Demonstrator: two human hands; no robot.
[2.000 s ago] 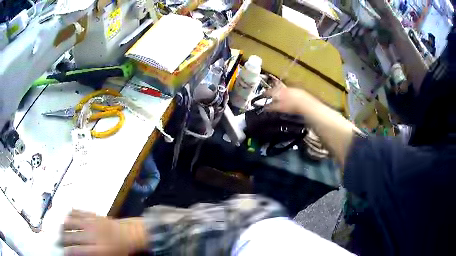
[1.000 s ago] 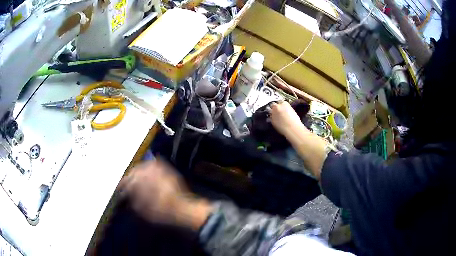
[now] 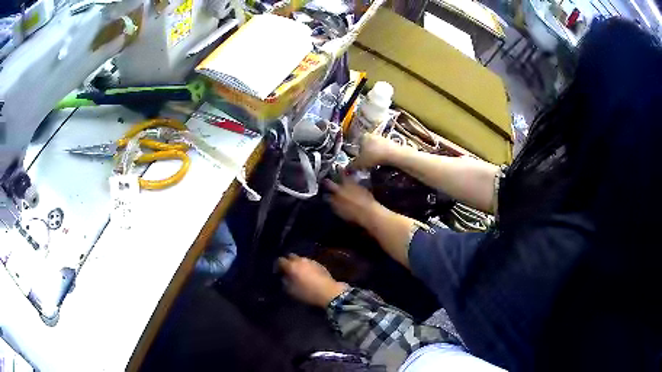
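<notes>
My right hand (image 3: 311,281), in a plaid sleeve, is at the lower middle, over the dark area beside the table edge. Its fingers point left and look partly curled; whether they hold anything is unclear. My left hand is not in view. Nearby, another person's two hands reach in from the right, one beside a white bottle (image 3: 374,109) and one just below it, near a dark pouch (image 3: 398,187). What those hands touch is unclear.
Orange-handled scissors (image 3: 165,166) and a hang tag (image 3: 125,190) lie on the white machine table (image 3: 109,290). A parts box (image 3: 279,102) stands at the table's far edge. A brown carton (image 3: 435,80) stands behind the bottle. The person in dark clothing fills the right side.
My right hand has moved from the table edge to the right, off the table. The other person has leaned in, and a second hand of theirs now shows.
</notes>
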